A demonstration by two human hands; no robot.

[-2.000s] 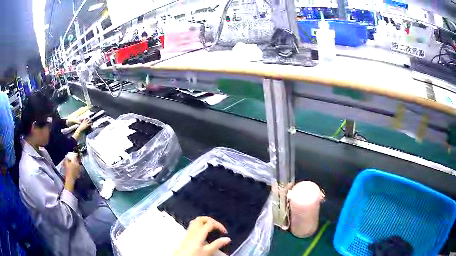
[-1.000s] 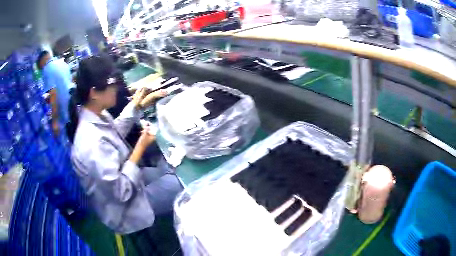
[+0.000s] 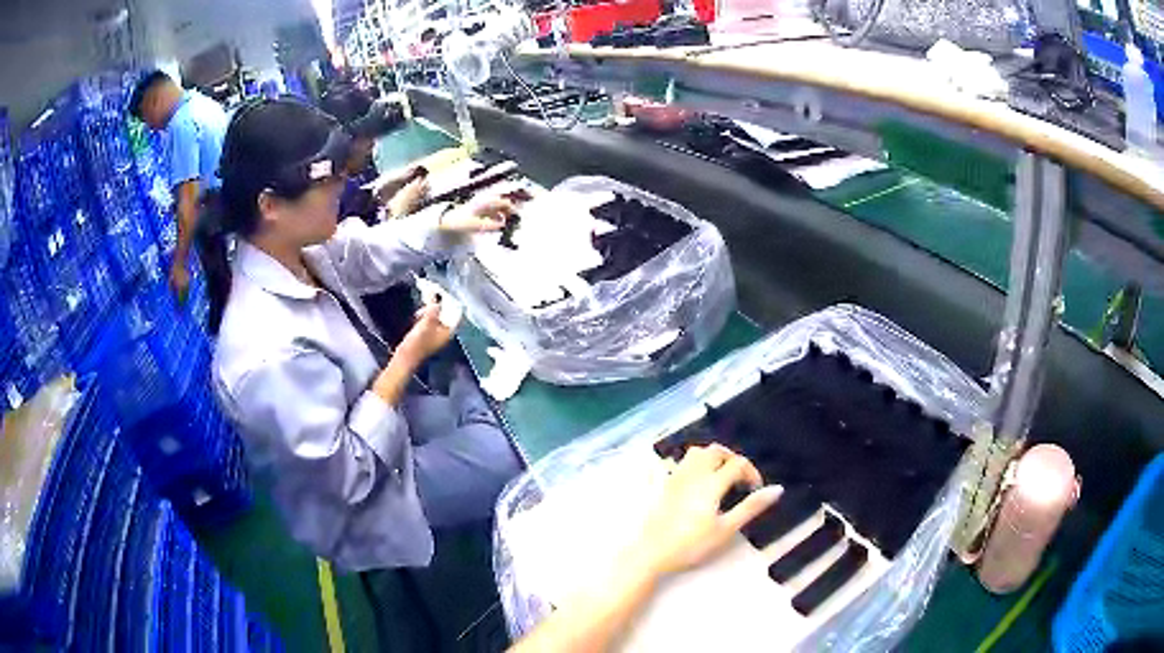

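Note:
My left hand reaches in from the bottom edge, palm down, over the plastic-lined box. Its thumb and fingers are spread around the end of a dark part at the edge of the packed area; whether they grip it is unclear. Long black parts lie packed in slanted rows at the back and right of the box. Several separate black strips lie side by side on the white sheet right of my hand. My right hand is out of the picture.
A pink bottle stands by the metal post. The blue basket is cut off at right. A seated worker reaches into another lined box. A wood-edged shelf runs above.
The view has swung left. My left hand, over the box at first and out of view one second ago, is back over it. More separate strips show on the white sheet than one second ago.

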